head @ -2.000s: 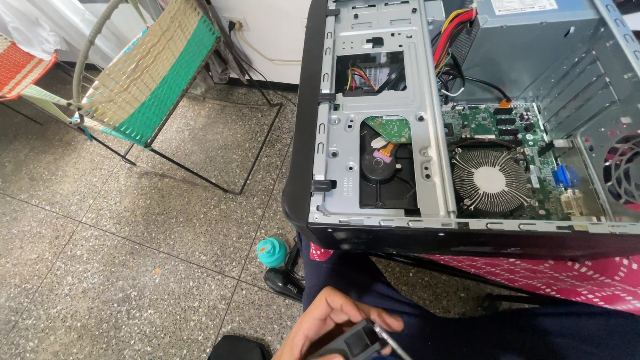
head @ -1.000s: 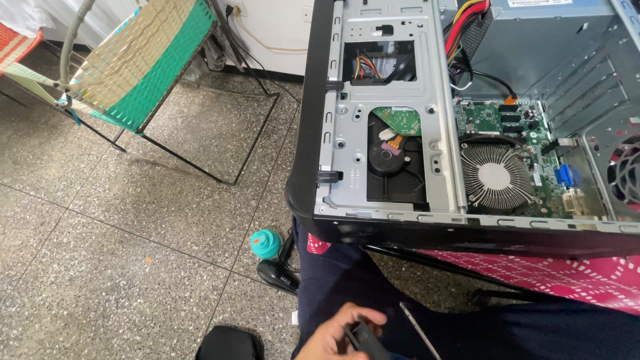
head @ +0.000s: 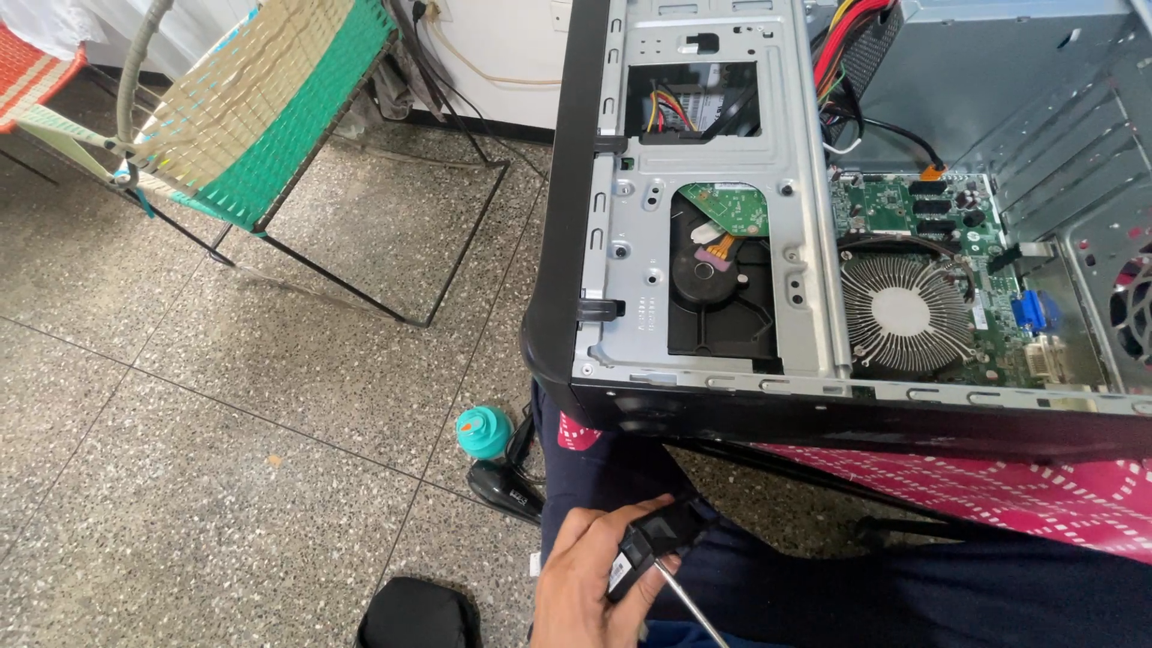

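At the bottom centre, my left hand (head: 585, 576) holds a small black plastic part (head: 655, 538) above my thigh. A thin metal shaft (head: 691, 605), like that of a screwdriver, reaches from the lower edge to the near side of this part; its handle is hidden. My right hand is out of view. Beyond my left hand lies a desktop computer case (head: 720, 409) with its side off, showing a hard drive (head: 706, 274), a round CPU cooler (head: 903, 310), a green motherboard (head: 877, 207) and red, yellow and black power cables (head: 841, 45).
The case rests over a pink and white patterned cloth (head: 981, 486). On the speckled floor stand a turquoise lidded container (head: 484, 432), a black hair dryer (head: 502, 490) and a black rounded object (head: 418, 616). A woven chair (head: 270, 117) is at the upper left, near wall cables.
The black part in my left hand has turned and now shows a pale label. The metal shaft, apart from the part one second ago, now meets its near side.
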